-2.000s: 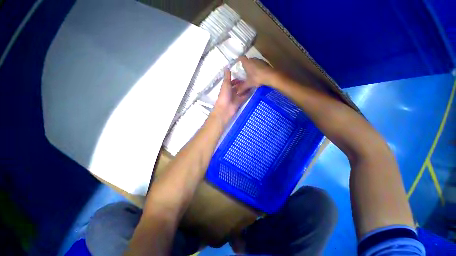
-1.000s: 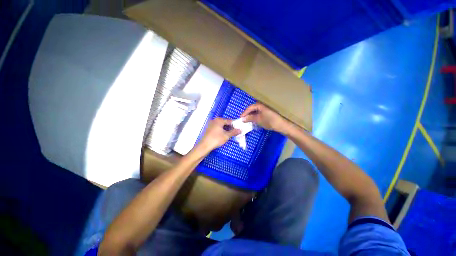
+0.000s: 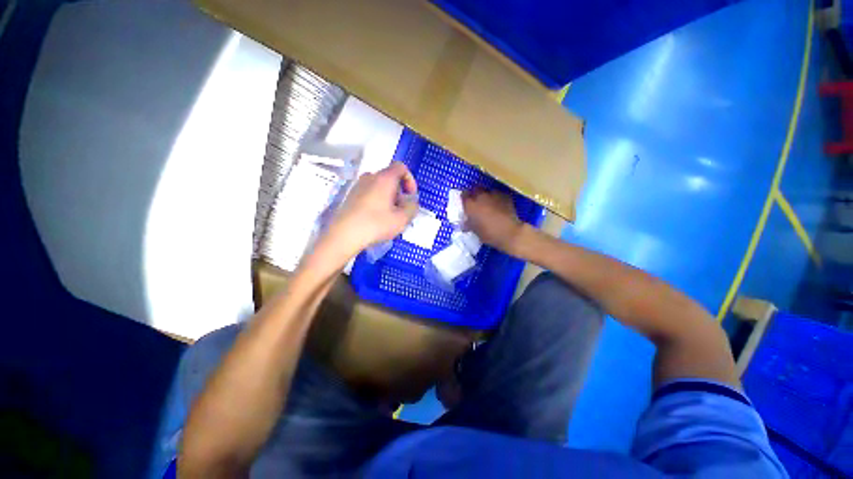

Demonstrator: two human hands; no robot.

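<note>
The blue basket (image 3: 421, 311) rests tilted in the open carton. Several small white parts (image 3: 453, 263) lie loose in it, some with clear plastic around them. My left hand (image 3: 382, 204) is over the basket's left side, fingers curled together; a bit of clear plastic bag (image 3: 378, 251) shows below it. Whether the fingers grip the plastic is unclear. My right hand (image 3: 491, 217) is over the basket's right side, its fingertips on a small white part (image 3: 456, 206).
Packed rows of white bagged parts (image 3: 301, 201) stand left of the basket, with a white divider (image 3: 368, 131) between. A large pale panel (image 3: 122, 168) lies left. The carton's long flap (image 3: 449, 84) rises behind. Blue bins (image 3: 814, 379) are at lower right.
The hands have moved apart from the white piece they held together. Several white parts now lie in the basket, which was nearly bare before. The view has shifted slightly.
</note>
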